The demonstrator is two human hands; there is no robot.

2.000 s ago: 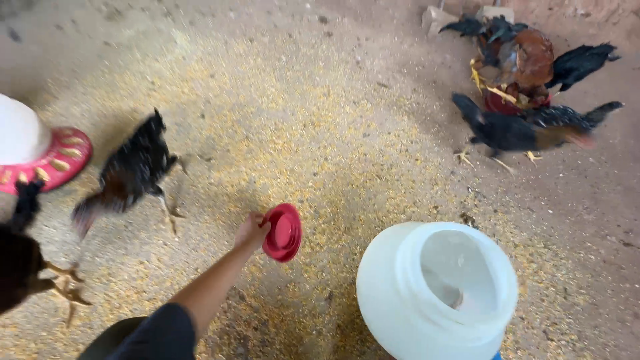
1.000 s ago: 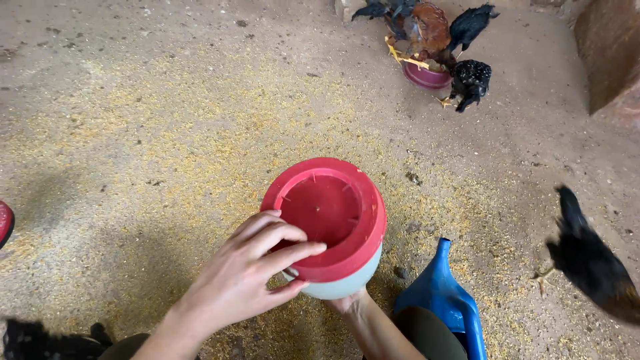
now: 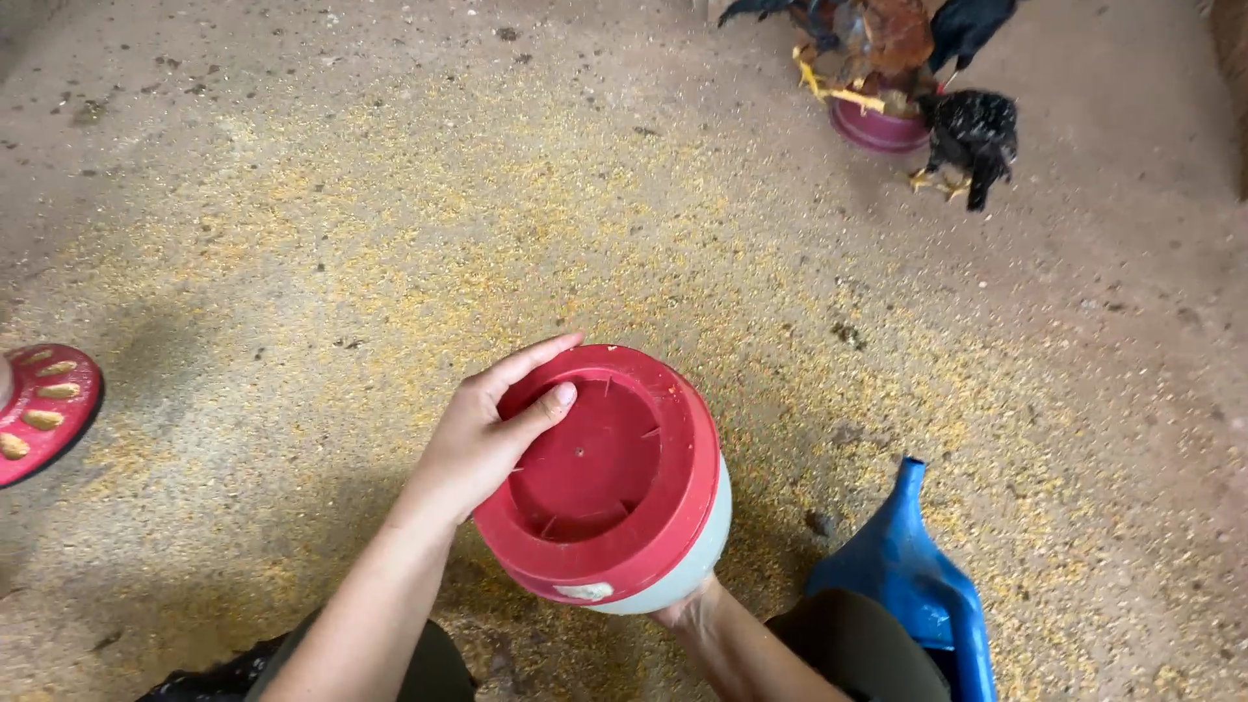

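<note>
A white plastic jar (image 3: pixel 697 575) with a red round base (image 3: pixel 590 453) over its top is between my hands, the base's underside facing up toward me. My left hand (image 3: pixel 478 429) grips the left edge of the red base, with the thumb on its upper face and the fingers around the rim. Under the white jar, at its lower right, is my right hand (image 3: pixel 682 604); the jar rests on it and hides its fingers. A blue plastic watering can (image 3: pixel 902 565) stands on the ground to the right of the jar, beside my knee.
At the left edge lies a red feeder tray (image 3: pixel 49 419) with oval openings. Several chickens (image 3: pixel 970 141) crowd round a purple-red bowl (image 3: pixel 877 127) at the upper right. Yellow grain is scattered over the floor (image 3: pixel 390 263). Dark feathers show at the lower left.
Two seconds ago my left hand held the red base apart from the white jar; now the base is on the jar. Since one second ago, my left hand has shifted to the base's left rim.
</note>
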